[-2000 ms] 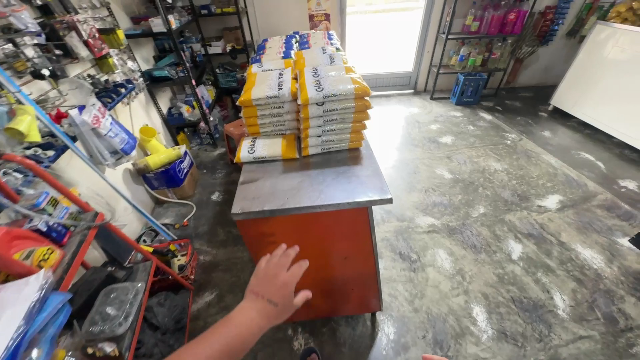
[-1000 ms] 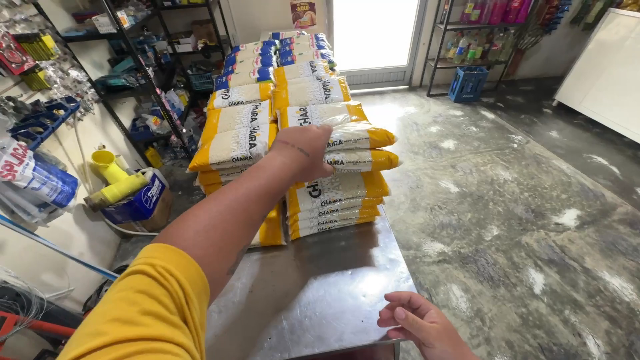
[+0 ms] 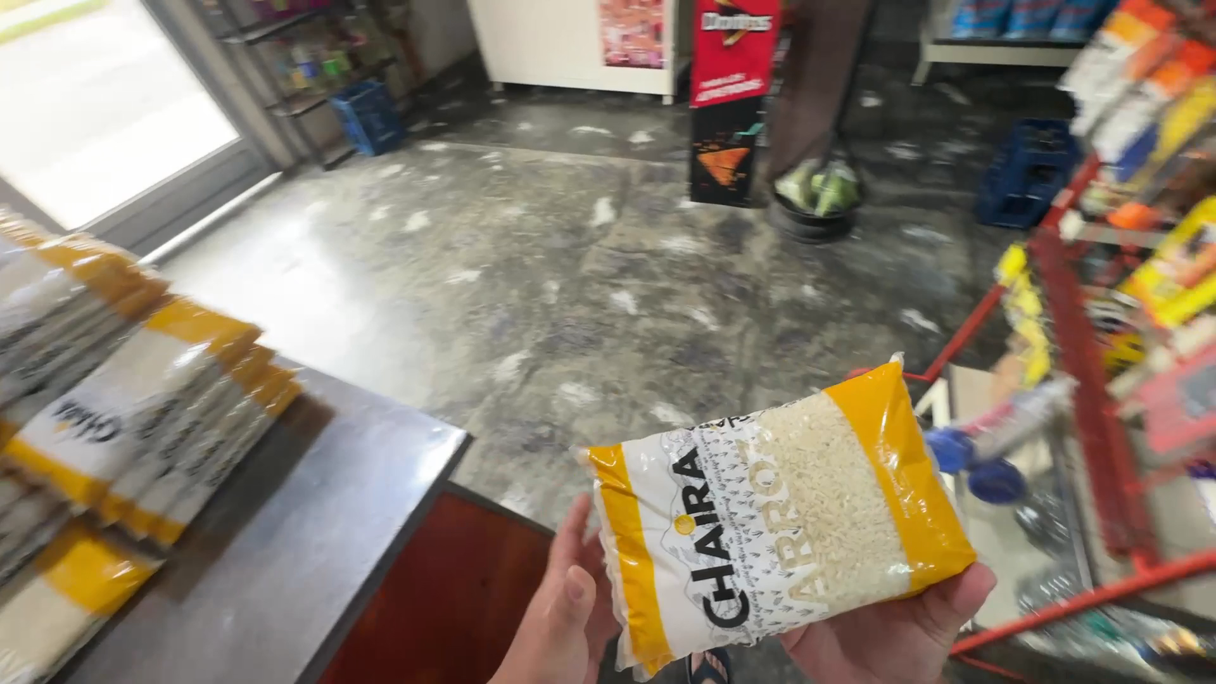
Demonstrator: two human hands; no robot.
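A clear, yellow and white plastic bag of rice (image 3: 788,513) lies tilted across both hands in front of me. My right hand (image 3: 888,617) supports it from below at its right end, thumb at the lower corner. At the bag's left end is my left hand (image 3: 570,598), its fingers partly hidden behind the bag and its thumb in view. Left of the hands is a metal-topped counter (image 3: 332,484) with a red side, bearing stacked rice bags (image 3: 142,399) of the same kind.
A red metal rack (image 3: 1092,380) with packaged goods stands close on my right. Across the concrete floor (image 3: 570,275) are a Doritos display (image 3: 730,104), a black container of green produce (image 3: 817,199), blue crates (image 3: 369,116) and a white cabinet (image 3: 541,43). A glass door (image 3: 104,104) is at upper left.
One second ago an arm reached onto the stacked bags; now a rice bag is in my hands, away from the stack. The view has swung right, bringing the red rack into sight.
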